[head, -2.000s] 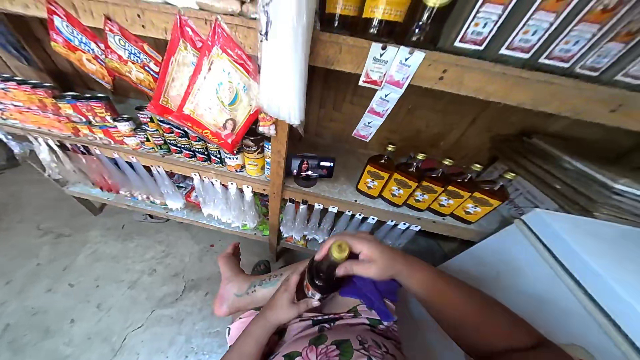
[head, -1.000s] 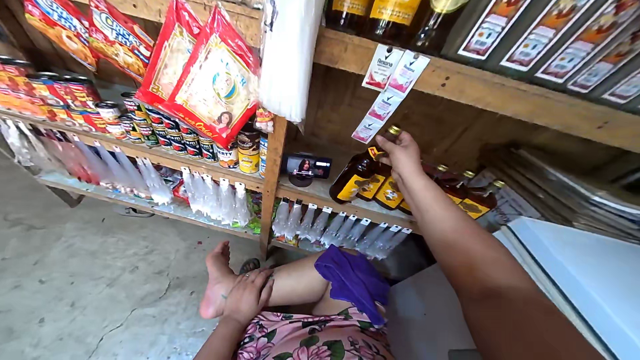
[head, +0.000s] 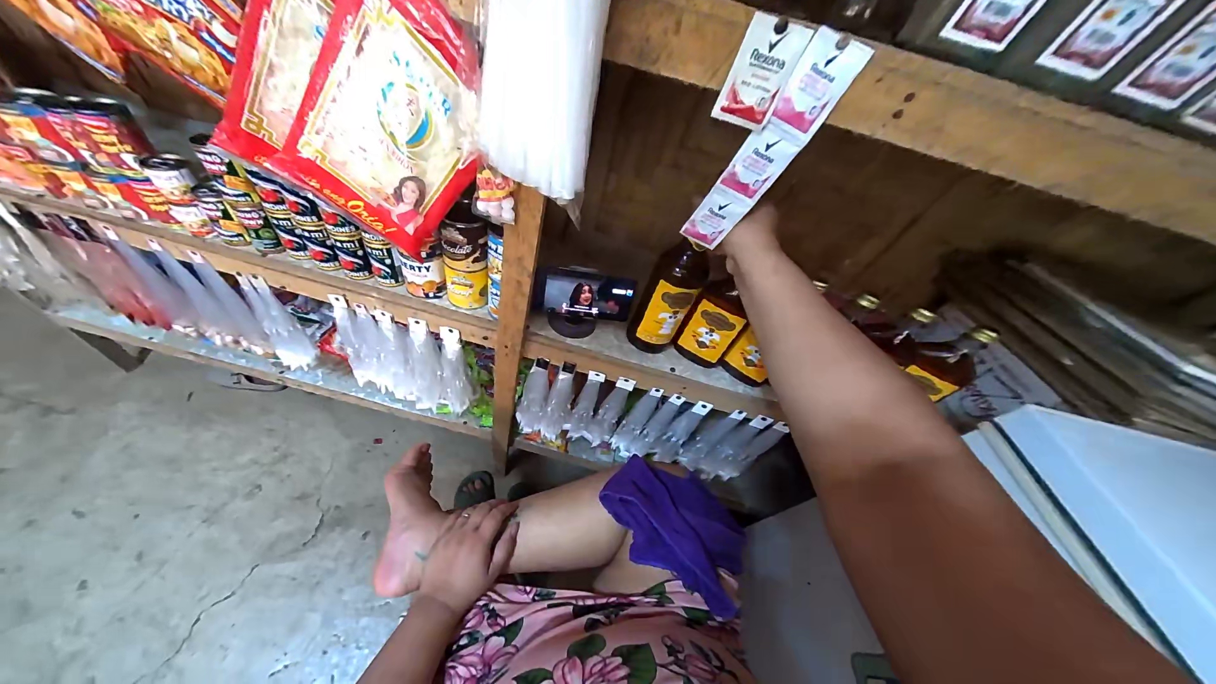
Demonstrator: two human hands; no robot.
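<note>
My right hand [head: 752, 237] reaches to the back of the middle shelf, behind the lowest of the hanging Rexona sachets [head: 722, 214]; its fingers are hidden, so I cannot tell whether they grip anything. Just below it, several dark glass bottles with yellow labels [head: 665, 312] stand in a row, partly covered by my right forearm. My left hand [head: 467, 553] rests on my lower leg near the ankle, holding nothing. A purple cloth [head: 665, 522] lies over my knee.
A phone [head: 584, 296] stands on the shelf left of the bottles, beside a wooden post [head: 518, 332]. Cans [head: 347, 242] line the left shelf. Small plastic bags [head: 636, 423] hang along the shelf edges. Stacked flat material and a white lid or panel [head: 1121, 513] are at the right.
Two seconds ago both my hands held a bottle over my lap. My right hand then took it to the shelf row and now reaches farther back. My left hand has moved onto my leg.
</note>
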